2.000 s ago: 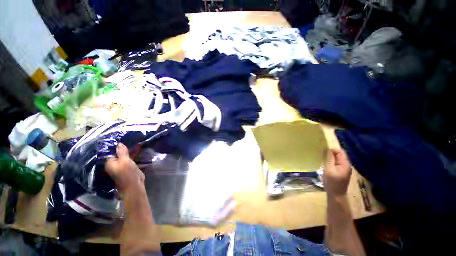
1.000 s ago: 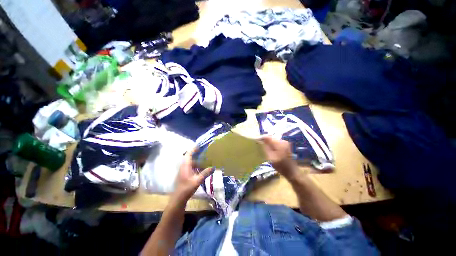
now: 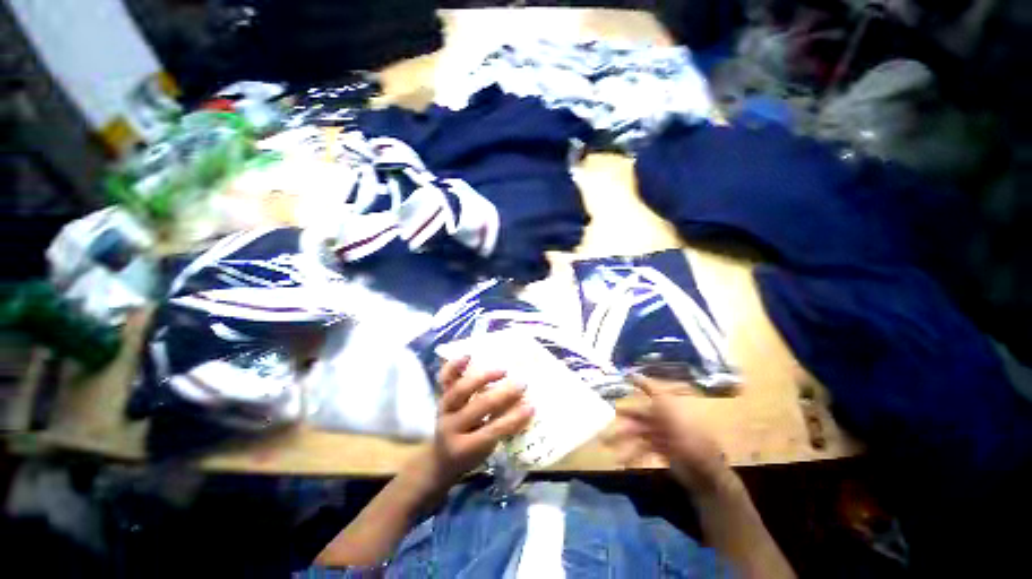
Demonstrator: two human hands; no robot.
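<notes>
A pale flat sheet [image 3: 549, 396], whitish in the glare, is tilted over the near table edge. My left hand [image 3: 481, 418] grips its left side, fingers spread across the face. My right hand [image 3: 670, 428] is blurred, with fingers apart, close by the sheet's right corner; contact is hard to tell. A shiny bagged navy garment with white bands [image 3: 481, 311] shows behind the sheet, partly hidden by it. Another bagged navy garment [image 3: 647, 308] lies flat to its right.
Glossy bagged garments [image 3: 243, 322] and whitish polybags [image 3: 373, 379] lie left. A navy garment [image 3: 515, 158] with looped striped trim [image 3: 424, 215] lies behind. Plain navy stacks [image 3: 781, 204] are right, grey-white garments [image 3: 600, 79] far. A green bottle [image 3: 57, 322] is left; a slim dark tool [image 3: 811, 416] is right.
The sheet has gone from above the right bagged garment to in front of me, and now looks whitish, not yellow. My right hand has let go of its top edge and moved lower.
</notes>
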